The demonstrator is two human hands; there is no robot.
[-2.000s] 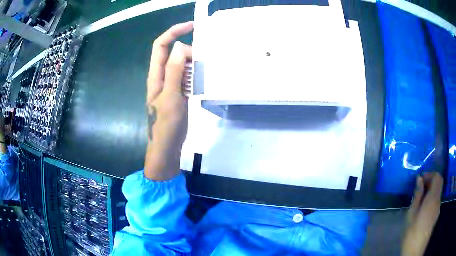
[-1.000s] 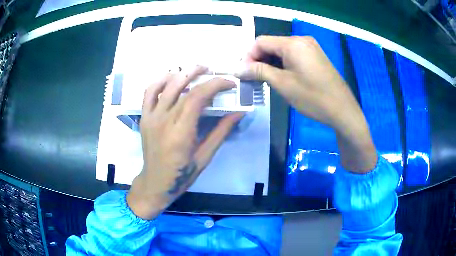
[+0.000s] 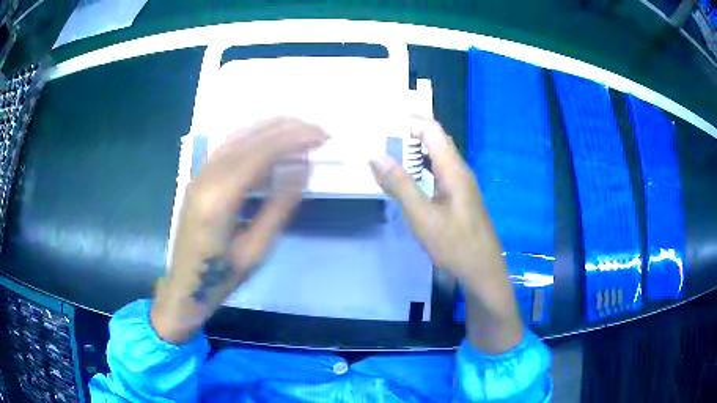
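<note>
A white plastic housing (image 3: 314, 94) lies on a white mat (image 3: 338, 275), its looped handle at the far edge. One dark-grey pad (image 3: 394, 148) is on its right end and another (image 3: 200, 156) on its left end. My left hand (image 3: 228, 205) is blurred over the left half of the housing. A greyish patch shows between its thumb and fingers; I cannot tell if it is held. My right hand (image 3: 448, 212) is at the right end, thumb and fingers apart around the corner by the side vents, with nothing visible in it.
Three glossy blue liner strips (image 3: 511, 157) lie right of the mat. A grey piece (image 3: 538, 304) is on the nearest strip and several small ones on the middle strip. A black tape tab (image 3: 417, 312) is at the mat's corner. A white sheet (image 3: 98, 20) lies on the green belt.
Since one second ago my hands have moved apart; the right hand has dropped from the top face to the right end. My view has shifted from left to right since two seconds ago.
</note>
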